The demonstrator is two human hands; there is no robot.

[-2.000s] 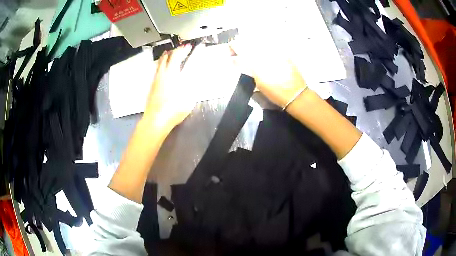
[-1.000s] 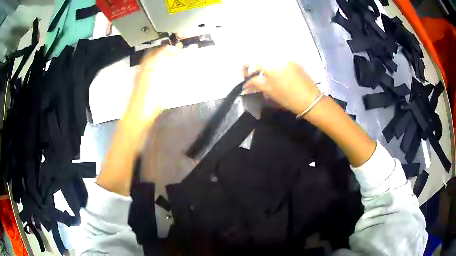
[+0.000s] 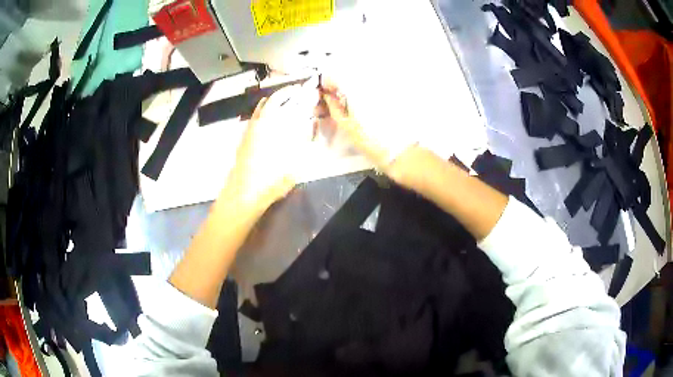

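Observation:
A black strip lies slanted across the white machine bed, just below the machine head. My left hand is over the bed, its fingers closed on the strip's right part. My right hand is beside it, its fingertips pinched at the strip's right end. Glare washes out both hands and hides the exact grip. Another black strip hangs diagonally over the bed's left edge. The needle cannot be made out.
A dense bundle of black strips covers the left side. A large black heap lies below my hands. Loose short black pieces are at the right. Teal cloth is at top left, orange material at top right.
My right hand has moved left with its black piece and now meets my left hand, which has moved right. A strip now lies diagonally at the bed's left edge.

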